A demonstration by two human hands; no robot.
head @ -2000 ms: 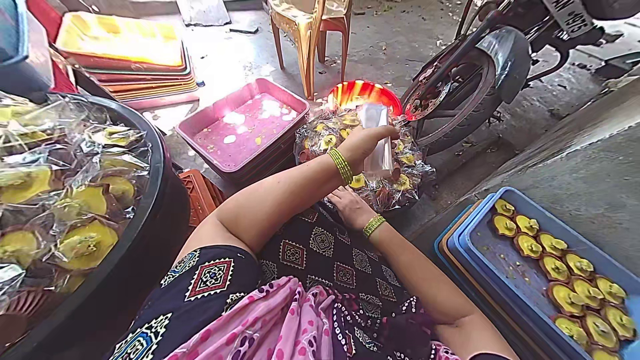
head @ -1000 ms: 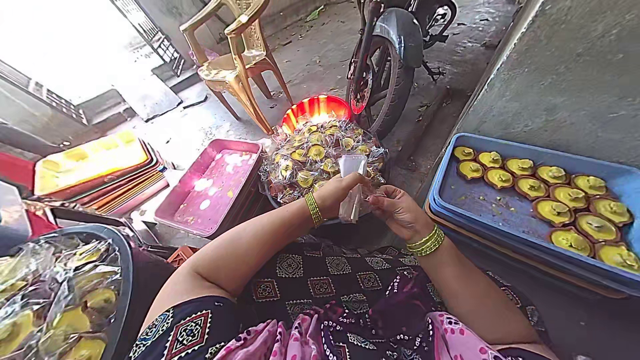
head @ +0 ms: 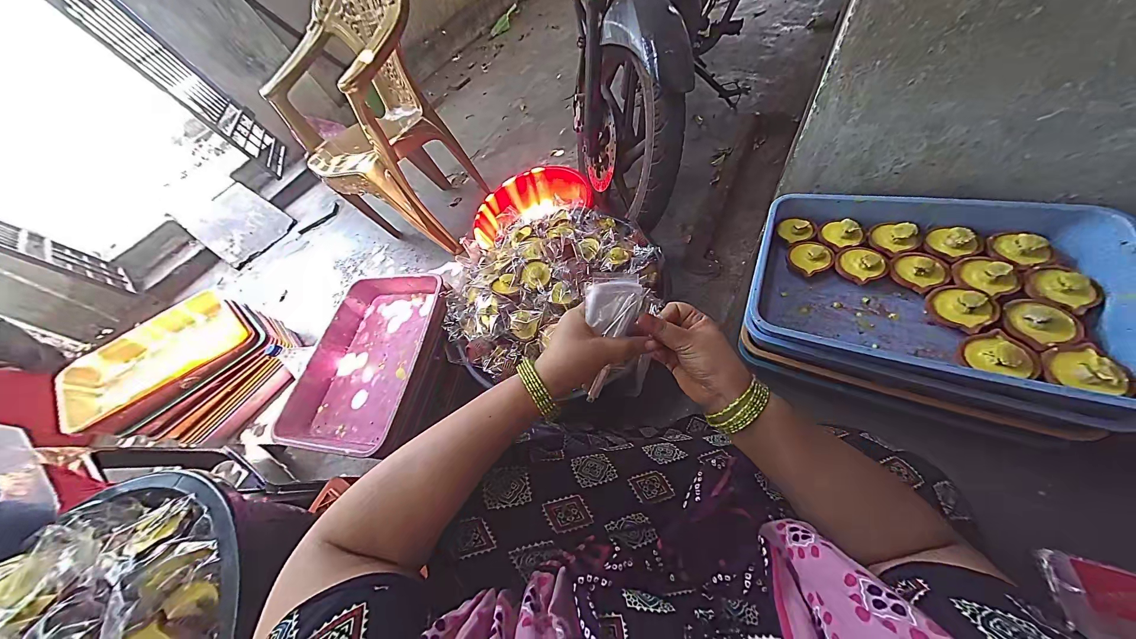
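My left hand (head: 581,351) grips a stack of clear plastic bags (head: 614,306) above my lap. The fingers of my right hand (head: 697,351) pinch the bags' right edge. Just beyond my hands, a heaped tub holds plastic-wrapped clay lamps with yellow filling (head: 532,275). At the right, unwrapped clay lamps with yellow filling (head: 963,306) sit in rows in a blue plastic tray (head: 834,333), which rests on other trays. More wrapped lamps (head: 169,568) fill a dark tub (head: 226,532) at the lower left.
A pink tray (head: 364,373) lies left of the heaped tub, with a stack of coloured trays (head: 160,355) farther left. A red basin (head: 532,191), a plastic chair (head: 373,142) and a motorcycle's front wheel (head: 639,133) stand beyond. A grey wall (head: 967,106) borders the right.
My right hand has come up from near my lap to the bags' edge. My left hand still holds the bags. The view has turned to the right.
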